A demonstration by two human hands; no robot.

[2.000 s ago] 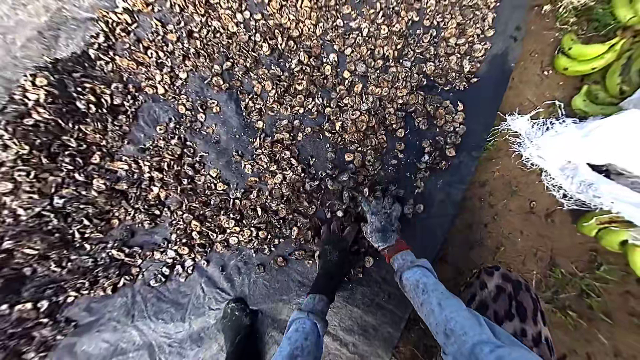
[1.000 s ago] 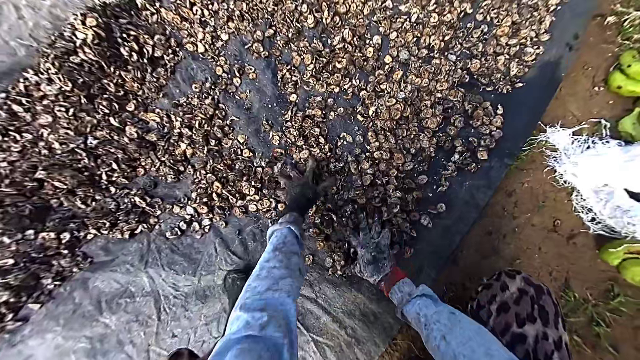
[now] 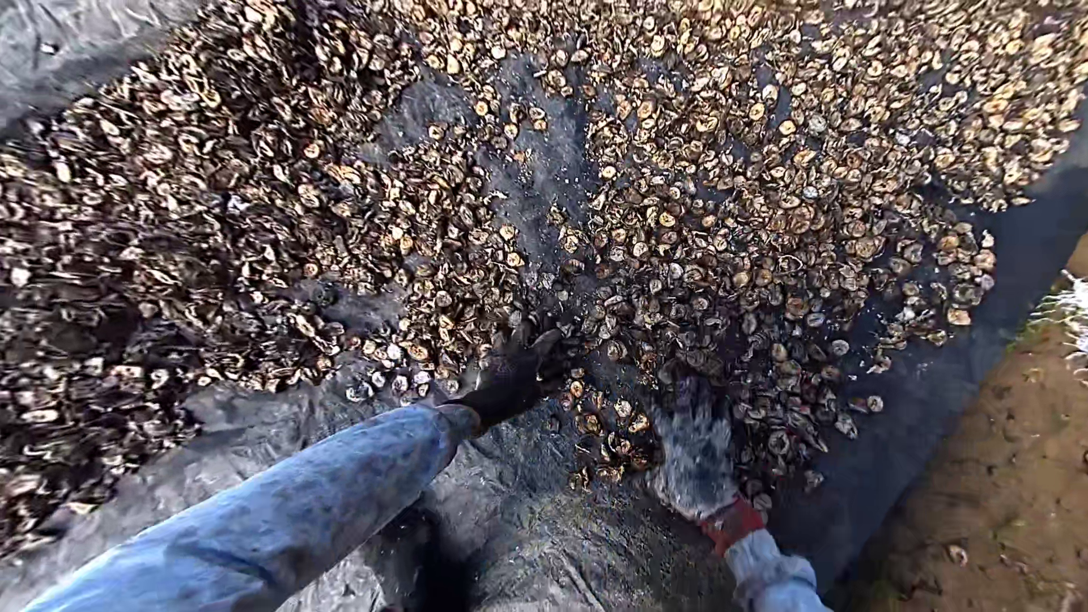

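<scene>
Dried, dark-edged slices of some produce (image 3: 680,221) lie spread over a dark plastic sheet (image 3: 544,170). My left hand (image 3: 518,370), in a dark glove, reaches onto the sheet at the near edge of the slices, its fingers apart and nothing seen in it. To its right, my right hand (image 3: 697,450) wears a dusty grey glove with a red cuff and rests palm down against the slices, its fingertips partly lost among them. A few slices lie between the two hands.
Bare brown soil (image 3: 994,459) borders the sheet on the right. Frayed white woven plastic (image 3: 1071,314) shows at the right edge. A dark boot, partly hidden by my left sleeve, stands on the sheet at the bottom. The slices are heaped thicker on the left.
My left hand was beside the right one two seconds ago and has since moved apart from it, to the left. The view has shifted left, and the green fruit at right is out of sight.
</scene>
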